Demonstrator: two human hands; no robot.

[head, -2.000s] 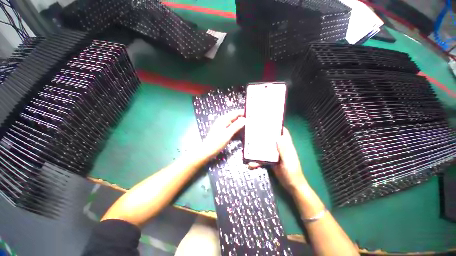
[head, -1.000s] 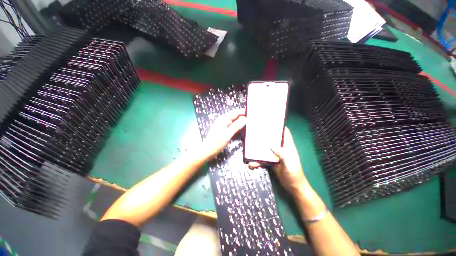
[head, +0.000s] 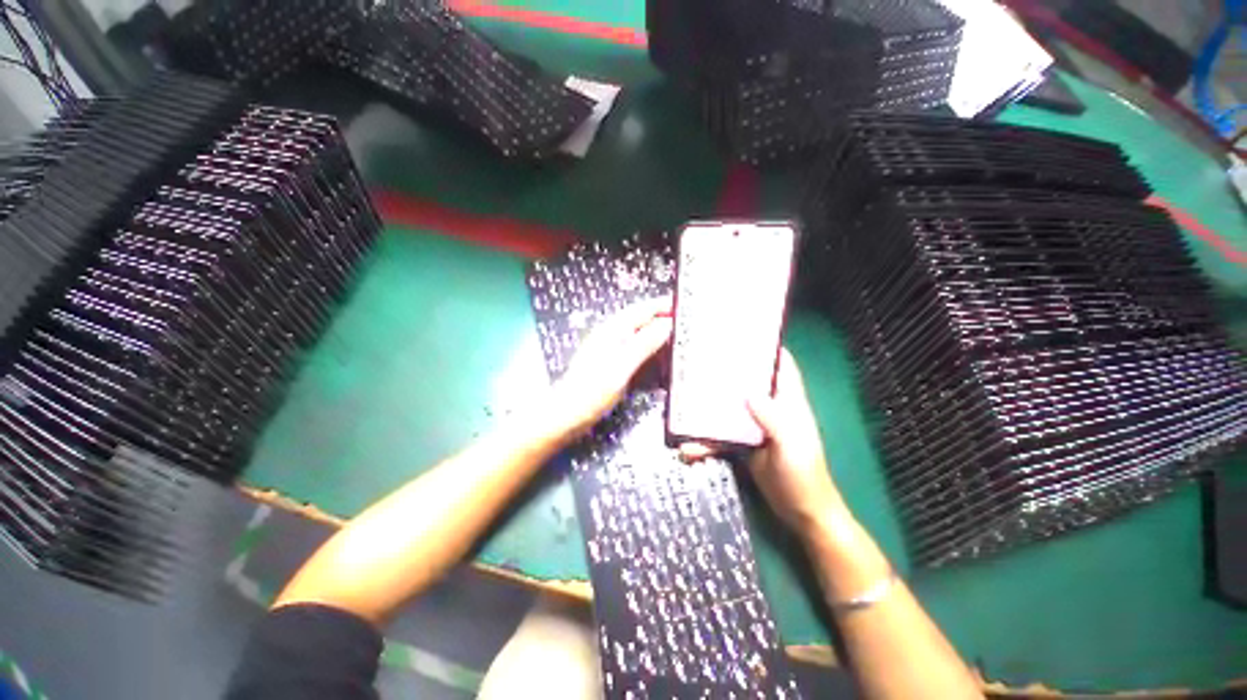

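A smartphone (head: 732,335) with a bright white screen is held upright at the centre of the head view. My right hand (head: 780,424) grips its lower part, with the thumb at the screen's lower right edge. My left hand (head: 613,367) is at the phone's left edge with the fingertips touching or just beside it; its hidden fingertips leave the grip unclear. A long black keyboard board (head: 670,561), covered in shiny points, lies below both hands and runs to the bottom edge of the picture.
Tall stacks of black boards stand at left (head: 205,274) and right (head: 1067,328). Loose boards (head: 451,82) lie slanted at the rear, beside a paper slip (head: 591,116). Another stack (head: 821,82) and white sheets (head: 996,58) are at rear right.
The phone has tilted and shifted very slightly to the right. The right thumb has moved from the phone's side onto the screen's lower right edge. The screen now shows faint text-like marks.
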